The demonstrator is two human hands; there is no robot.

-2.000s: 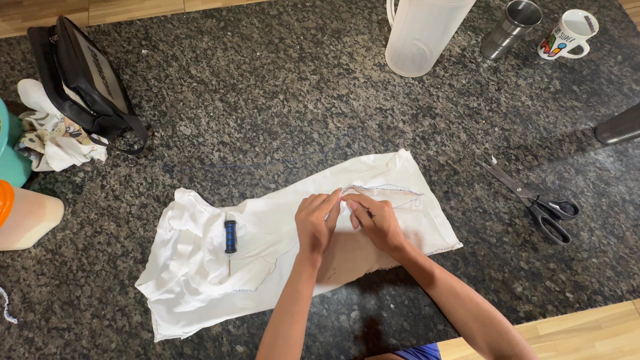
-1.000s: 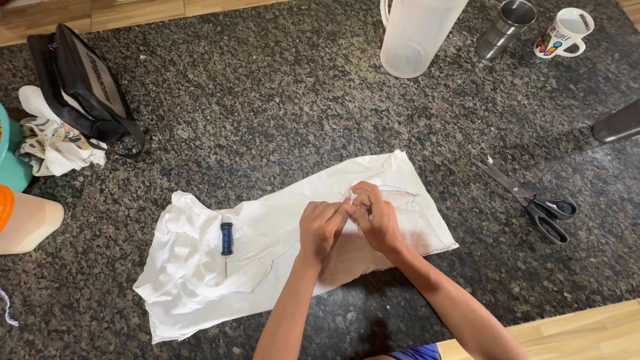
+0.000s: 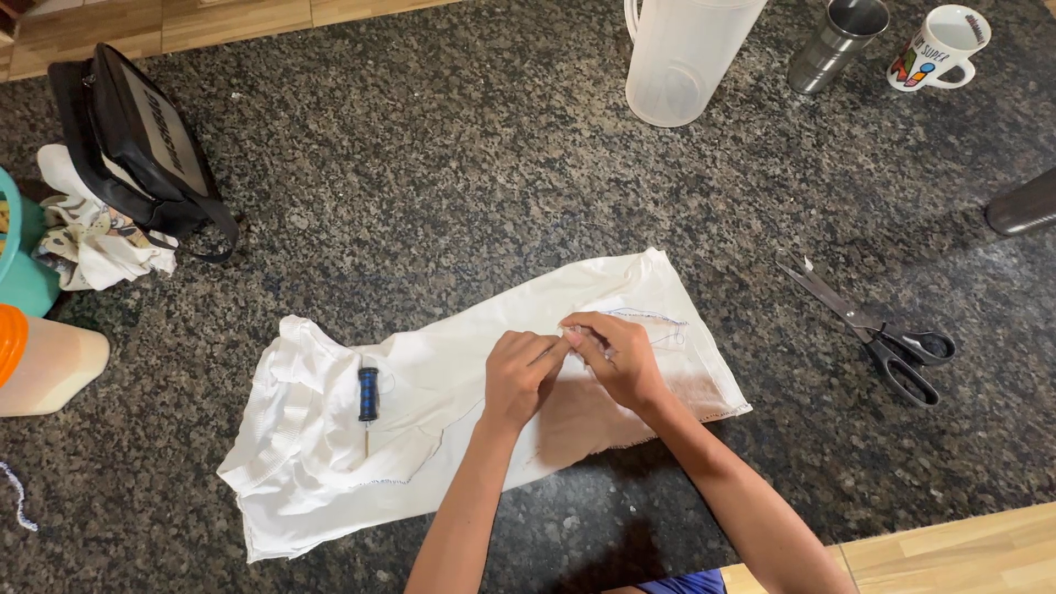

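A white cloth garment [image 3: 495,305] lies spread on the dark granite counter, bunched at its left end. Above its right half, my left hand [image 3: 524,371] and my right hand [image 3: 615,355] meet at the fingertips, pinching a small gathered bit of the white fabric between them. Any needle there is too small to make out. Blue thread [image 3: 652,313] runs in a loose line over the cloth just right of my right hand. On the bunched part rests a screwdriver-like tool with a blue and black handle [image 3: 368,396], its thin metal shaft towards me.
Black-handled scissors [image 3: 866,326] lie partly spread at the right. A plastic pitcher [image 3: 689,66], a metal cup [image 3: 833,45], a mug [image 3: 940,49] and a dark cylinder [image 3: 1023,202] stand farther off. At left are a black bag [image 3: 140,140], crumpled cloth [image 3: 103,243], a teal container [image 3: 25,264] and an orange-lidded container [image 3: 54,363].
My hands stay together over the same part of the cloth, with the fingers of my right hand shifted slightly. The garment, tool and scissors lie as before.
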